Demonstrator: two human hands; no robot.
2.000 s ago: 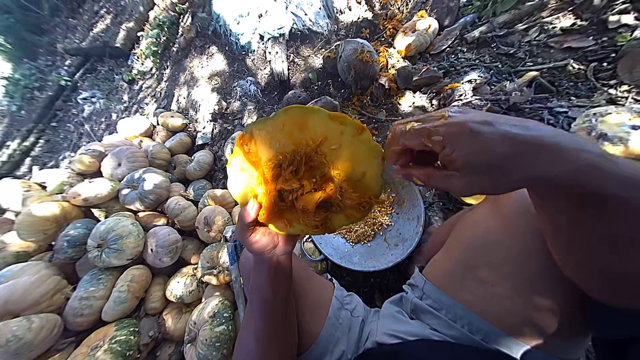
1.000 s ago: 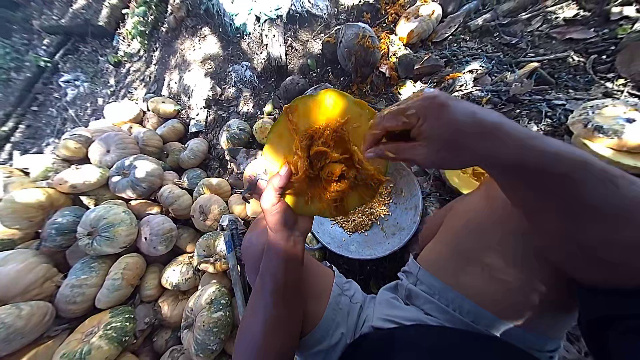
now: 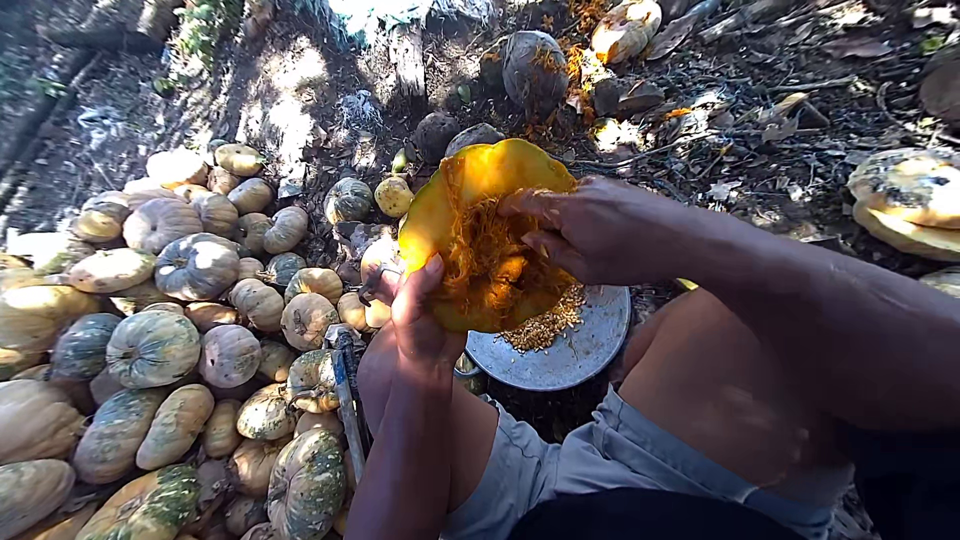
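Note:
A cut pumpkin half (image 3: 427,217), its hollow side toward me, is held up in front of my knees. Orange stringy pulp (image 3: 480,240) fills its middle. My left hand (image 3: 424,307) grips the lower left rim, thumb on the front edge. From the right, my right hand (image 3: 589,229) reaches into the hollow, fingers bent and touching the pulp; whether they hold any of it is hidden. Below and behind the half lies a round metal tray (image 3: 600,337) with a heap of pumpkin seeds (image 3: 544,326) on it, partly covered by the half.
A large pile of whole pumpkins (image 3: 154,349) covers the left side. A long blue-grey tool or bar (image 3: 345,390) lies beside my left knee. Cut pumpkin pieces (image 3: 911,202) rest at the right. Coconuts (image 3: 534,71), scattered pulp, sticks and dry leaves are on the ground ahead.
The pumpkin half has turned and tilted in my left hand. My right hand has moved from the rim into the pulp at its middle.

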